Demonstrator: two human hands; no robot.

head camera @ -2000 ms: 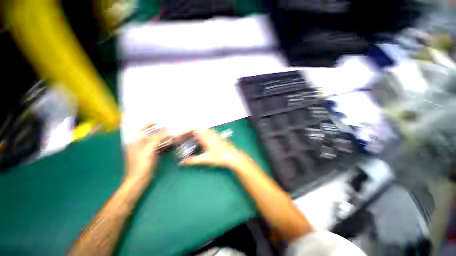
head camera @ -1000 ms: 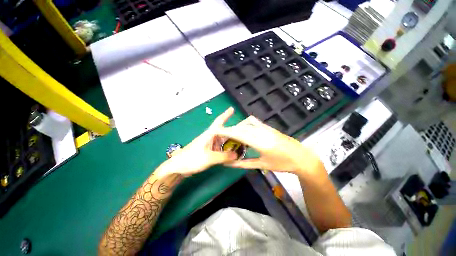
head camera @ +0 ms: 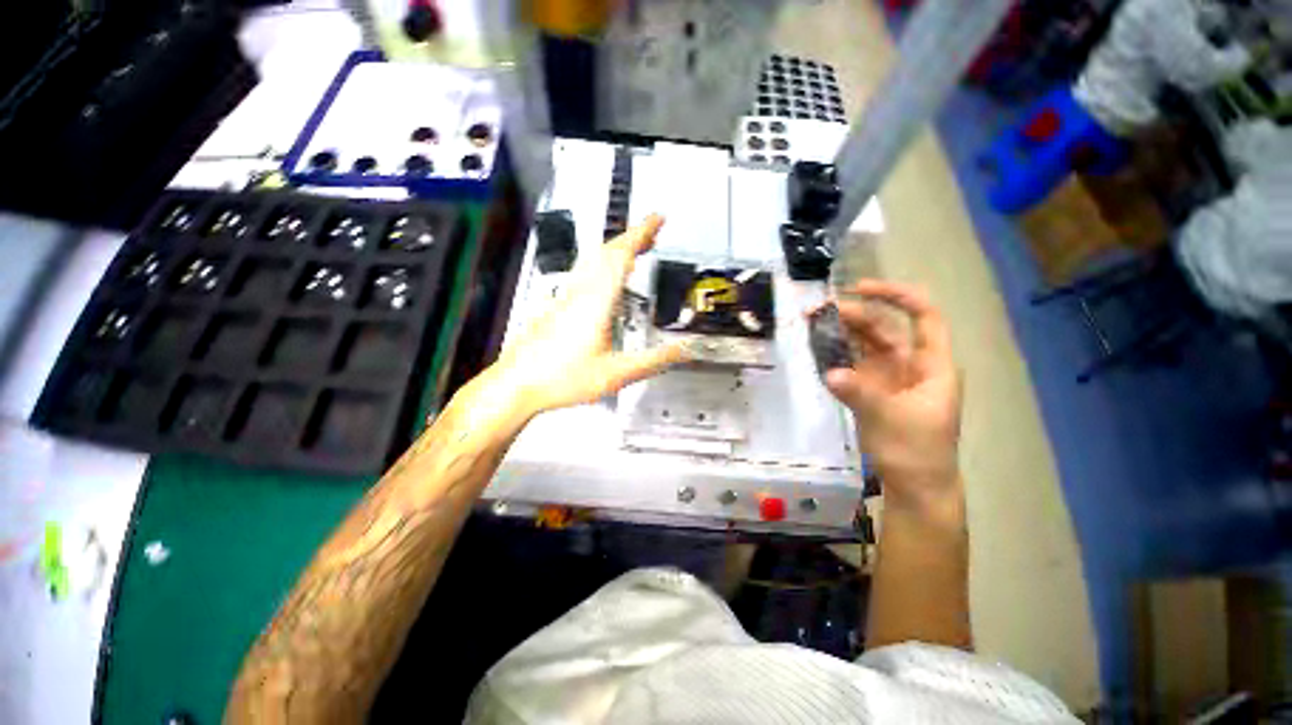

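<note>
A black fixture (head camera: 672, 300) sits on a raised block on the white bench machine. A round yellow-centred unit (head camera: 716, 295) lies in it. My left hand (head camera: 581, 333) is open and empty at the fixture's left side, thumb and fingers spread on either side of its left edge. My right hand (head camera: 907, 390) is to the right of the fixture, above the machine's right edge. It holds a dark round part (head camera: 829, 340) between thumb and fingers, apart from the fixture; the part's face is not clear.
The machine's front edge has a red button (head camera: 771, 507). A black foam tray (head camera: 269, 333) with silver-looking parts lies left on the green mat. A blue-edged tray (head camera: 335, 181) is beyond it. Black blocks (head camera: 809, 252) stand behind my right hand. People in white are at the far right.
The view has turned right, from the mat to the machine. My hands, earlier together around a yellow-centred unit, are now apart. A yellow-centred unit is now in the fixture.
</note>
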